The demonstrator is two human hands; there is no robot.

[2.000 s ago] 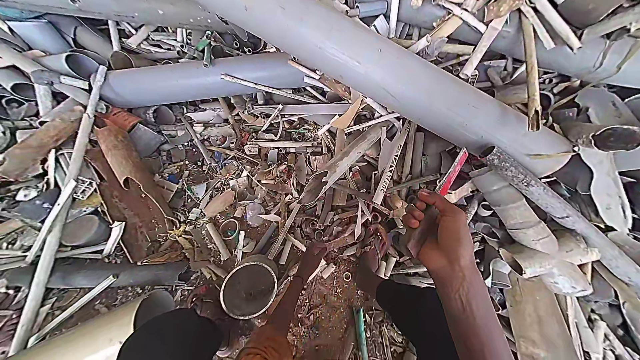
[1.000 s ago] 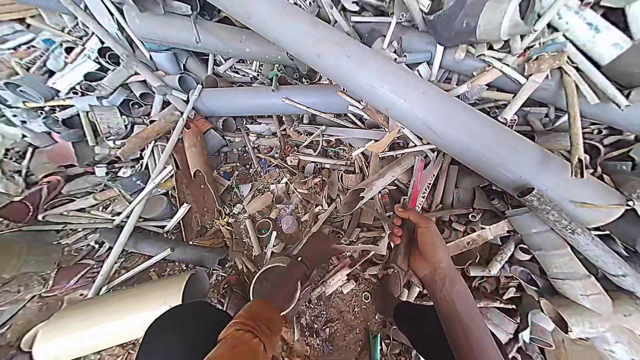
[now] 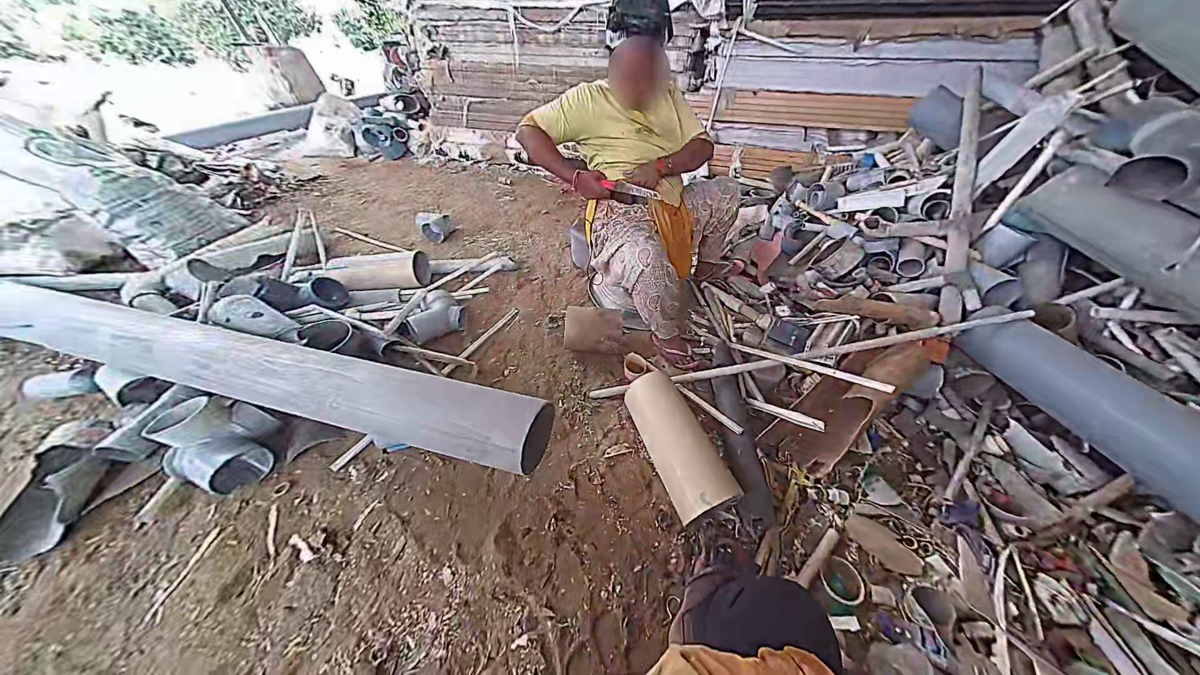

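Neither of my hands shows clearly in the head view. Orange cloth [image 3: 741,660] lies at the bottom edge, beside my knee in black cloth [image 3: 764,614]. A blurred brown shape meets the knee; whether it is a hand or a foot is unclear. Just beyond lies a short cream plastic pipe [image 3: 682,448], with a dark pipe [image 3: 745,469] along its right side. A long grey plastic pipe [image 3: 281,370] extends from the left, over smaller pipe pieces. Thin pale strips [image 3: 844,349] cross the ground past the cream pipe.
A co-worker in a yellow top [image 3: 600,122] sits ahead, holding a red-handled blade [image 3: 630,190]. Grey pipe offcuts [image 3: 220,457] lie at left. A scrap heap fills the right side, with a large grey pipe [image 3: 1087,403] across it. Stacked boards [image 3: 562,80] stand behind.
The view has swung left and up, bringing the seated co-worker into sight. My right hand, earlier shut on a red-handled tool, is out of view.
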